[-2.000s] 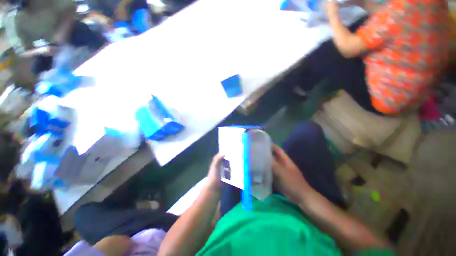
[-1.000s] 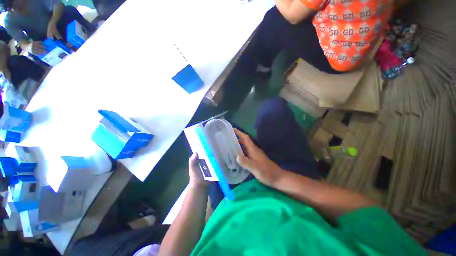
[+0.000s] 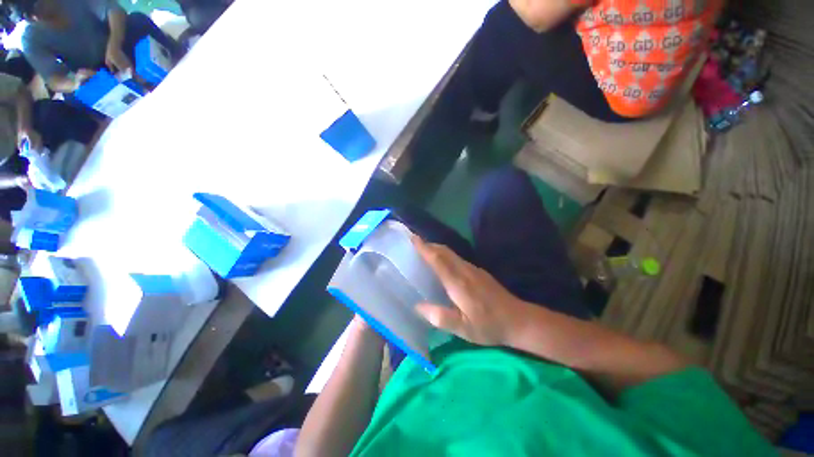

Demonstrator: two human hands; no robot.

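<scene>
A white, round-ended inner tray lies over or partly in the opened retail box, above my lap. The retail box shows a blue long edge and a blue flap at its far end. My right hand rests on the tray's right side with fingers spread along it and the thumb on its face. My left hand is under the box, its fingers mostly hidden by it.
An open blue box stands on the white table at the left. An upright blue box part is near the table edge. More boxes are at far left, people beyond. A person in orange sits at upper right above brown cardboard.
The box has turned so its printed face is out of sight, and a blue end flap now shows. My right hand has moved from the tray's side to lie over it.
</scene>
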